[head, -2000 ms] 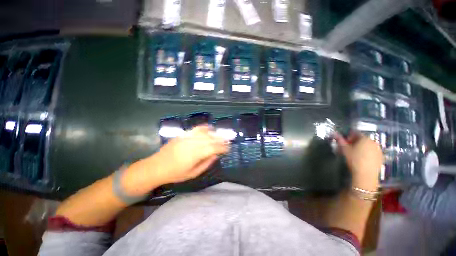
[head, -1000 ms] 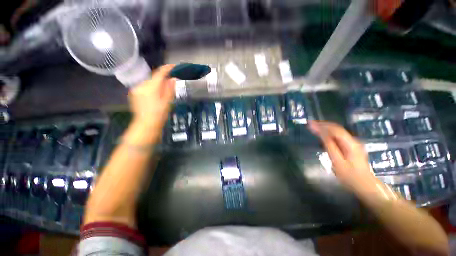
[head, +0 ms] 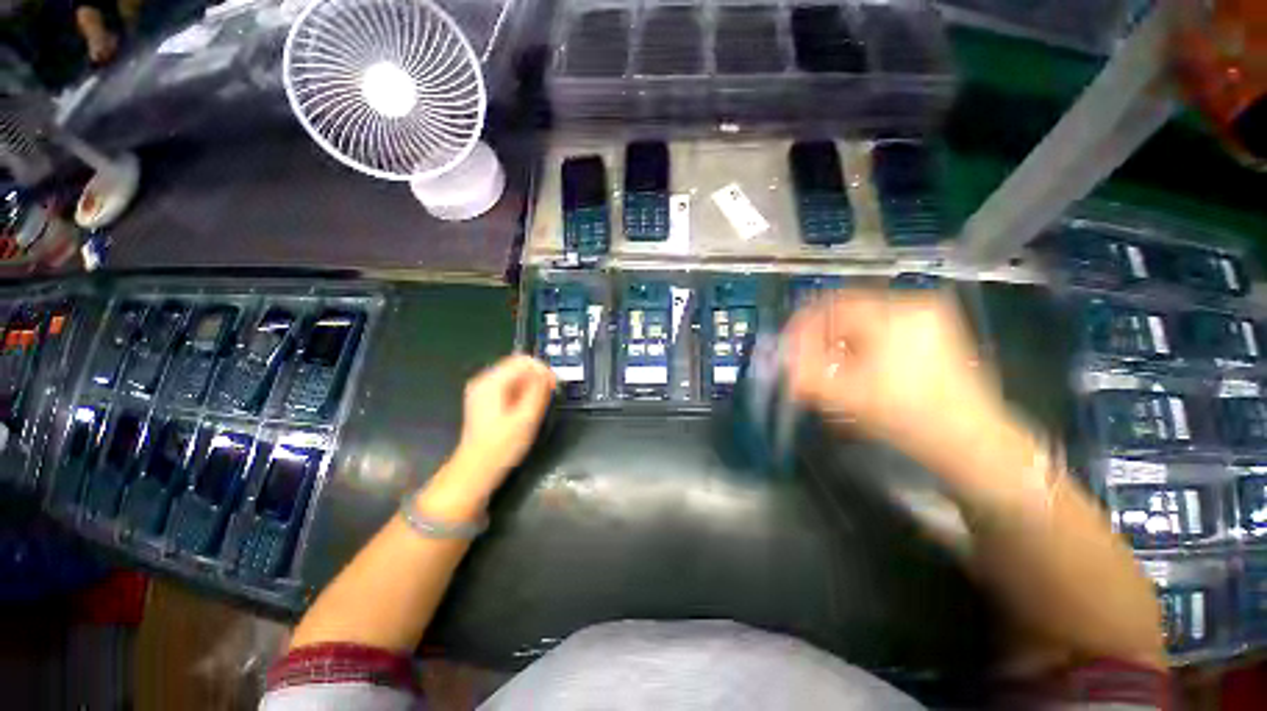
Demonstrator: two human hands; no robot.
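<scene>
My right hand (head: 889,364), blurred, holds a dark teal phone (head: 767,410) over the front edge of the clear blister tray (head: 625,406). Phone backs (head: 653,340) show in the tray's left pockets, two with paper slips beside them. My right hand hides part of the right pockets. My left hand (head: 509,403) has curled fingers at the tray's left edge; whether it grips anything is hidden. On the beige board (head: 549,229) behind, several phones lie face up, one here (head: 821,192). A white paper label (head: 739,210) lies between them.
A white fan (head: 389,90) stands at the back left. A tray of face-up phones (head: 327,417) is on the left; trays of phone backs (head: 1146,417) are on the right. Deep trays (head: 743,97) stand behind the board. A pale post (head: 1063,139) slants at the back right.
Phones now lie on the board, covering most labels. The single phone on the belt is gone from its spot. My left hand has come back from the board without the phone; my right hand now holds one.
</scene>
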